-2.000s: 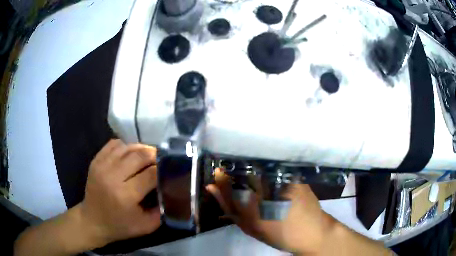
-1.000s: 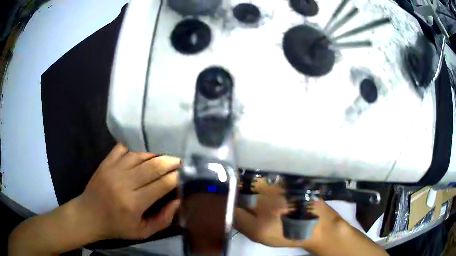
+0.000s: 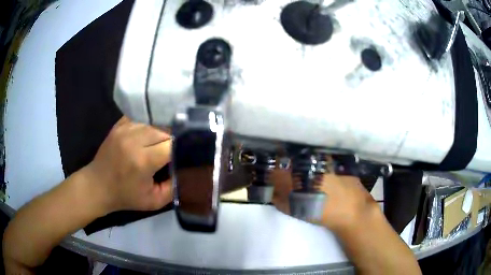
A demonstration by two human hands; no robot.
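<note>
A dark fabric panel (image 3: 83, 91) lies on the white table, to the left of and under the sewing machine head (image 3: 301, 80). My left hand (image 3: 134, 166) rests on the fabric beside the machine's left end. Its fingertips pass behind the shiny take-up lever guard (image 3: 198, 172), so I cannot tell its grip. My right hand (image 3: 339, 201) is under the front of the head, behind the grey tension knobs (image 3: 308, 204). Its fingers are mostly hidden and I cannot tell whether it holds anything. A small tan-yellow piece (image 3: 235, 195) shows between guard and knobs.
A black strap (image 3: 464, 102) wraps the machine arm at the right. A clear plastic packet (image 3: 430, 217) and cardboard pieces (image 3: 455, 212) lie at the right of the table. The curved table edge (image 3: 215, 263) runs along the bottom.
The view has shifted, so the machine head sits higher in it. The fabric's front edge lies farther from the table edge. My right hand has moved farther under the head; the tan-yellow piece now shows.
</note>
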